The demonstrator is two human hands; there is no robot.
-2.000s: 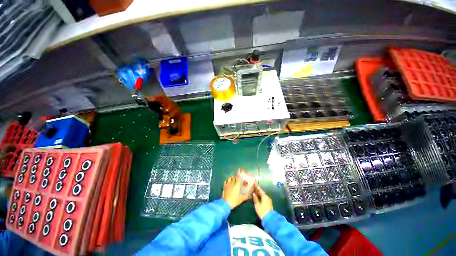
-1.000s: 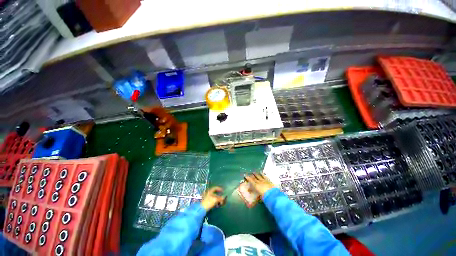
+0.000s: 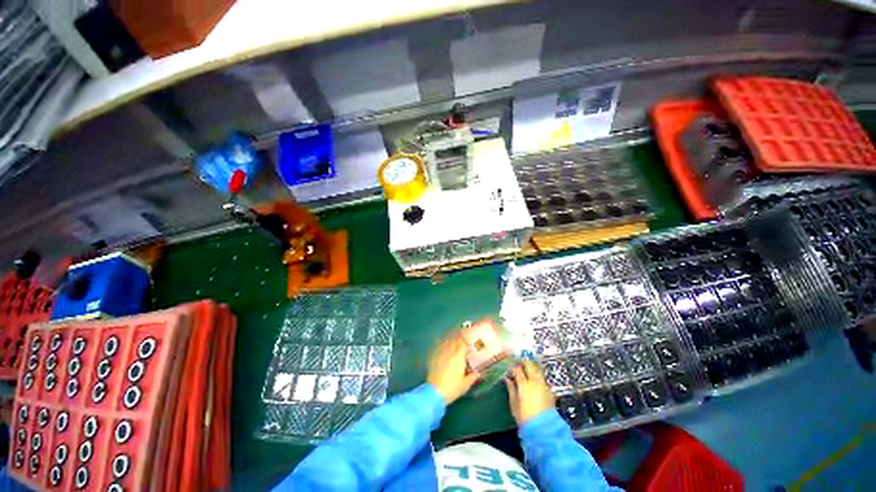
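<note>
My left hand (image 3: pixel 451 367) holds the small square jig (image 3: pixel 484 344), orange-brown with a pale centre and a small dark spot in it, at the middle of the green mat. My right hand (image 3: pixel 527 388) is just right of the jig, by the left edge of the filled clear blister tray (image 3: pixel 594 332). Its fingers look bent together; whether they hold a small part is too blurred to tell. A mostly see-through blister tray (image 3: pixel 331 360) lies left of my hands, with a few pale pockets.
The white box (image 3: pixel 463 207) with a yellow tape roll (image 3: pixel 402 176) stands behind my hands. The toggle-clamp fixture (image 3: pixel 312 259) is back left. Stacked red-orange foam trays (image 3: pixel 101 399) stand left. A dark-filled tray (image 3: pixel 722 306) lies right, a red stool (image 3: pixel 687 463) below.
The jig has gone from the mat under my right hand into my left hand, which moved right from the left tray side. My right hand has moved down and slightly right. The camera view has shifted.
</note>
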